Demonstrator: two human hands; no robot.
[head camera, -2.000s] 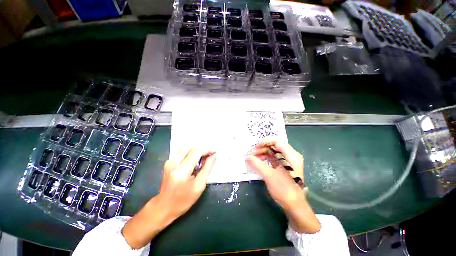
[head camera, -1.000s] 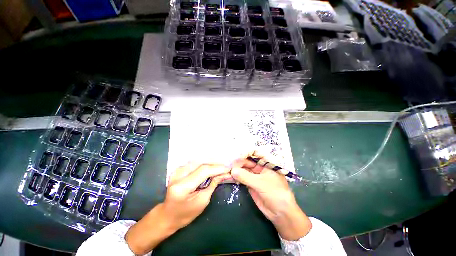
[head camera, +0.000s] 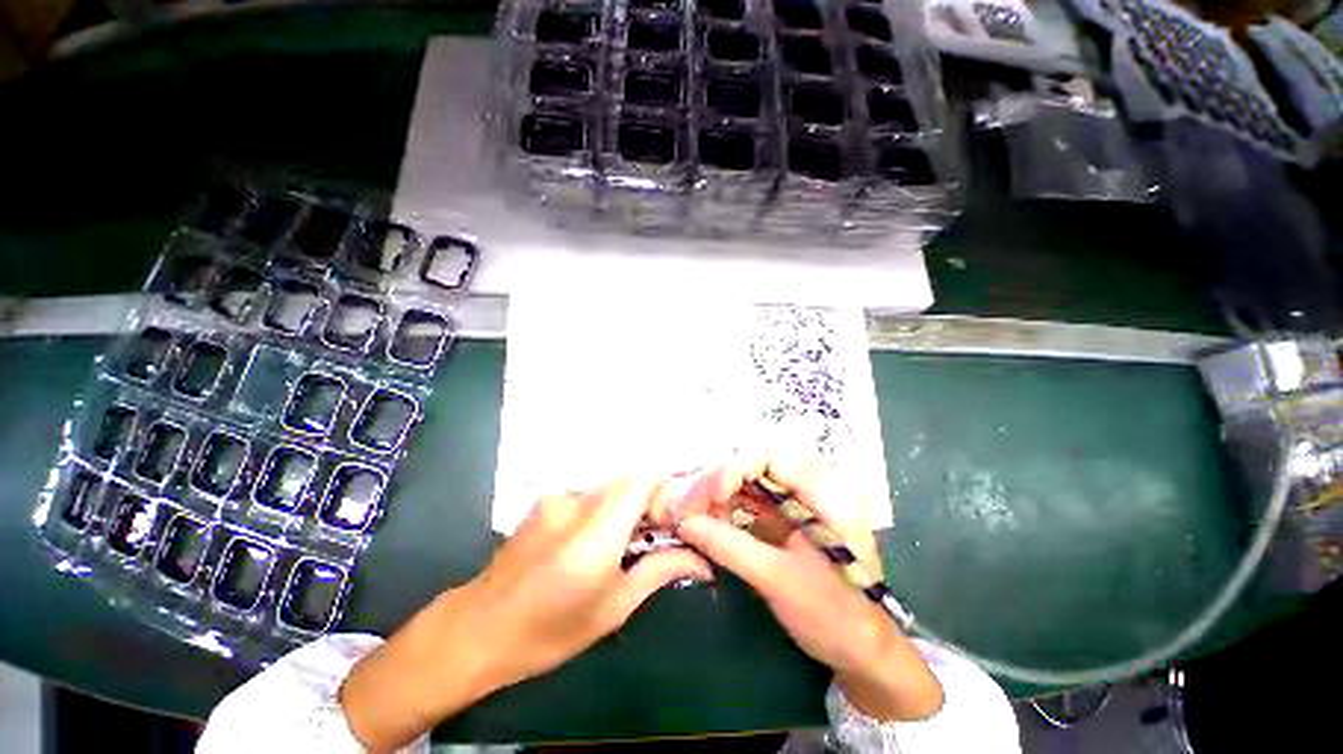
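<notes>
My left hand (head camera: 567, 567) holds a small dark watch case frame (head camera: 648, 545), mostly hidden by the fingers, above the near edge of the white sheet (head camera: 589, 398). My right hand (head camera: 803, 567) holds the banded vacuum pen (head camera: 825, 542), its rear end pointing down to the right. The fingertips of both hands meet at the frame. The pen's tip is hidden among the fingers. Dark specks (head camera: 798, 368) lie on the sheet's right part.
A clear blister tray (head camera: 243, 386) with black frames lies at left. Stacked trays (head camera: 729, 111) stand on a white board (head camera: 449, 162) at the back. The air hose (head camera: 1164, 656) curves to the right side. Crumpled clear plastic (head camera: 1083, 148) lies at back right; pale bits (head camera: 980, 498) lie right of the sheet.
The hands, apart two seconds ago, are now together at the frame. The right hand has tilted the pen more steeply, and the hose hangs lower than one second ago. The view has shifted slightly.
</notes>
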